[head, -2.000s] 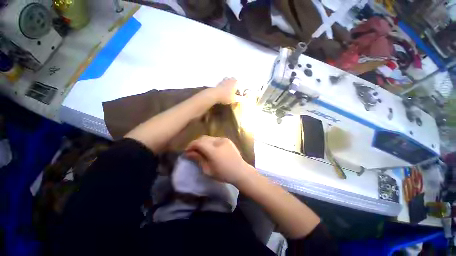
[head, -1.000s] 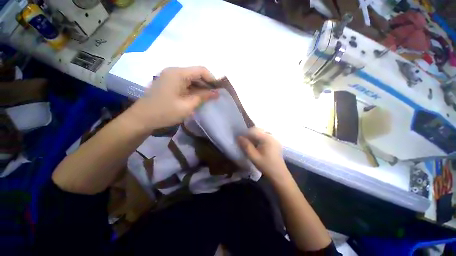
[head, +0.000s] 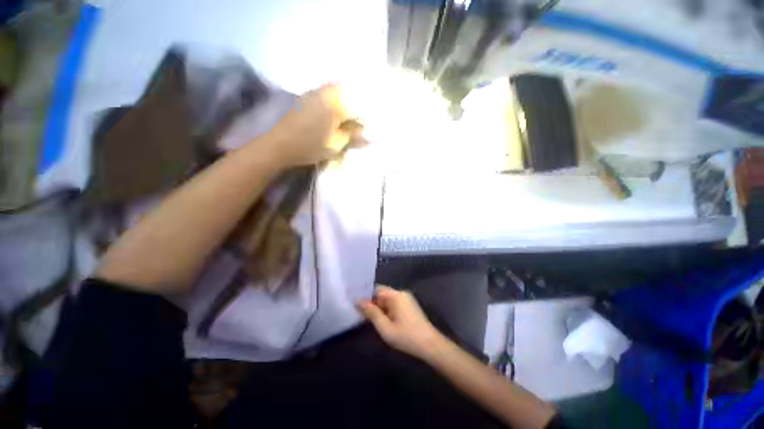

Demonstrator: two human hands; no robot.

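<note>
A garment with white-backed panels (head: 343, 251) and brown fabric (head: 151, 142) lies bunched over the table's front edge and hangs towards my lap. My left hand (head: 322, 126) pinches the fabric close to the needle area, where the lamp glare hides detail. My right hand (head: 398, 318) holds the lower right edge of the white panel between thumb and fingers, below the table edge. The white sewing machine (head: 578, 50) stands above and to the right. Its presser foot and needle are lost in the glare.
A dark flat rectangle (head: 546, 121) lies on the machine bed, with a small yellow-green tool (head: 613, 178) to its right. Blue tape (head: 71, 88) marks the table's left. Below the table are dark scissors (head: 505, 364), a crumpled white piece (head: 595, 338) and a blue crate (head: 678, 335).
The view has moved closer to the machine. The garment has been lifted from my lap onto the table. My left hand has moved to the needle area; my right hand has moved down the panel's edge.
</note>
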